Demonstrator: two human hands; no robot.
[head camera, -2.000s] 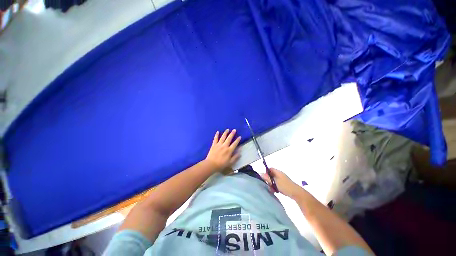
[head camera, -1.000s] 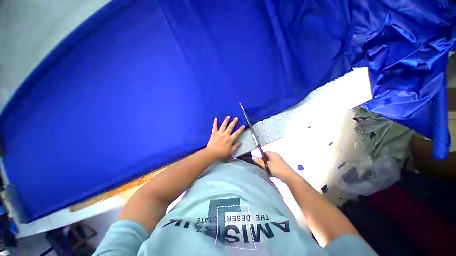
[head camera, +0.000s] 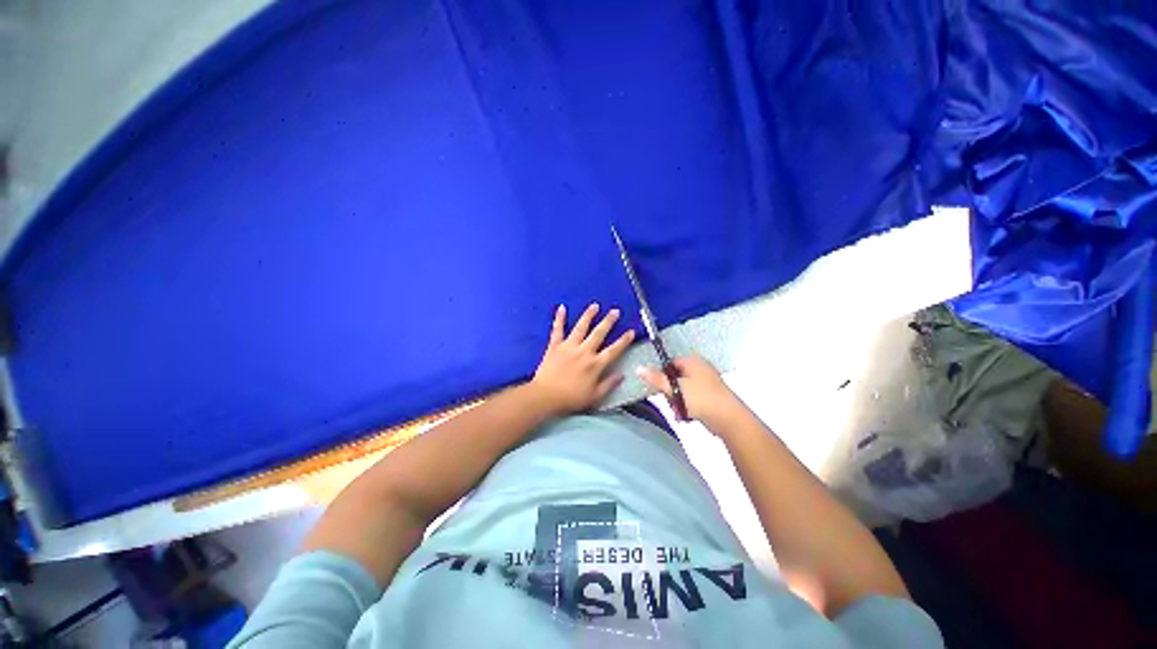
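The royal blue fabric (head camera: 343, 254) lies spread over the table. My left hand (head camera: 584, 361) is flat with fingers spread, on the fabric's near edge. My right hand (head camera: 692, 391) holds the dark handles of the fabric shears (head camera: 641, 298), just right of my left hand. The long silver blades point away from me, over the fabric; whether they are parted or a cut runs there, I cannot tell. The crumpled, shinier blue fabric supply (head camera: 1066, 165) is at the far right.
A brown table-edge strip (head camera: 330, 453) runs along the near left edge. A white sheet (head camera: 888, 273) shows beside the fabric at right. A clear plastic bag (head camera: 926, 469) and olive cloth (head camera: 983, 380) lie below it. The white tabletop (head camera: 89, 114) shows beyond the fabric.
The shears and my right hand have moved forward, the blades reaching further over the fabric. My left hand stays on the near edge. The view has shifted a little.
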